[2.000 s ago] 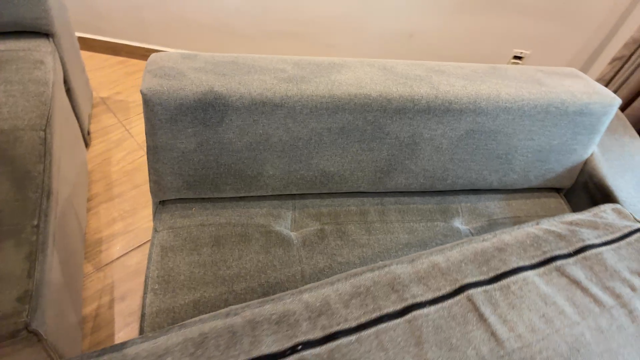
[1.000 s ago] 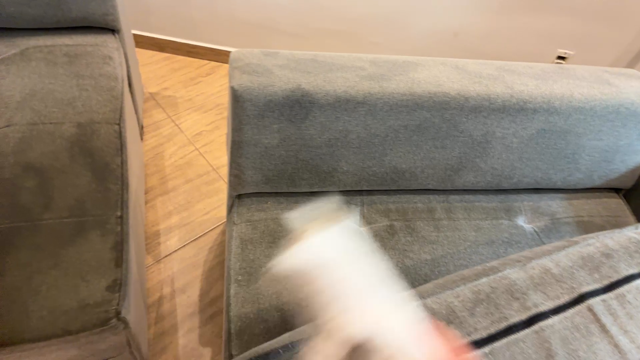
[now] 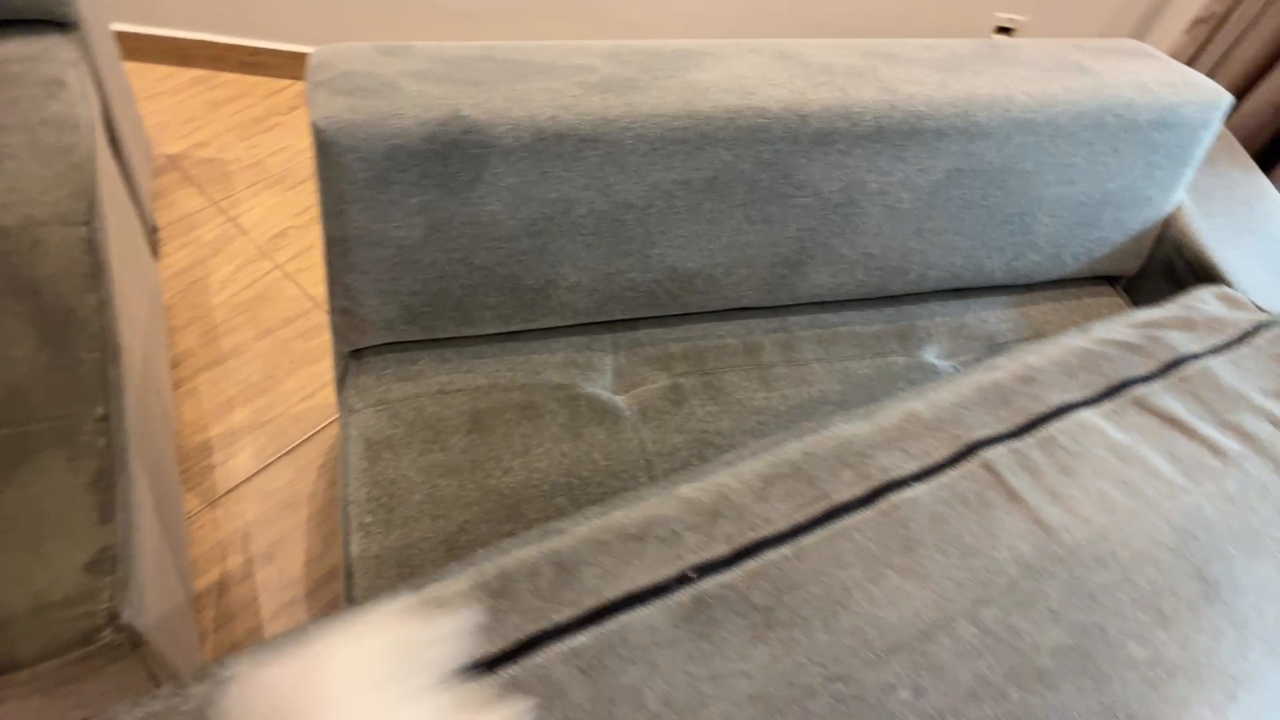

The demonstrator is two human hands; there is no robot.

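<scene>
A pale, strongly blurred shape [image 3: 365,660] crosses the bottom left, over the near edge of a loose grey-brown fabric cushion [image 3: 900,580] with a long dark zip. Blur hides whether this shape is my left hand, a white object or both, and no fingers can be made out. Nothing of my right hand can be picked out. The cushion lies slanted across a tufted grey sofa seat [image 3: 480,460]. Behind the seat stands a long grey backrest [image 3: 740,200] with darker patches on its fabric.
Another grey upholstered piece [image 3: 50,330] stands at the left, with a strip of wood-look floor [image 3: 245,300] between it and the sofa. At the right are an armrest [image 3: 1235,215] and a brown curtain [image 3: 1235,70]. A wall socket [image 3: 1008,25] shows above the backrest.
A blurred white object with a hand on it was over the seat one second ago; now a pale blur shows at the bottom left. The view has shifted sideways.
</scene>
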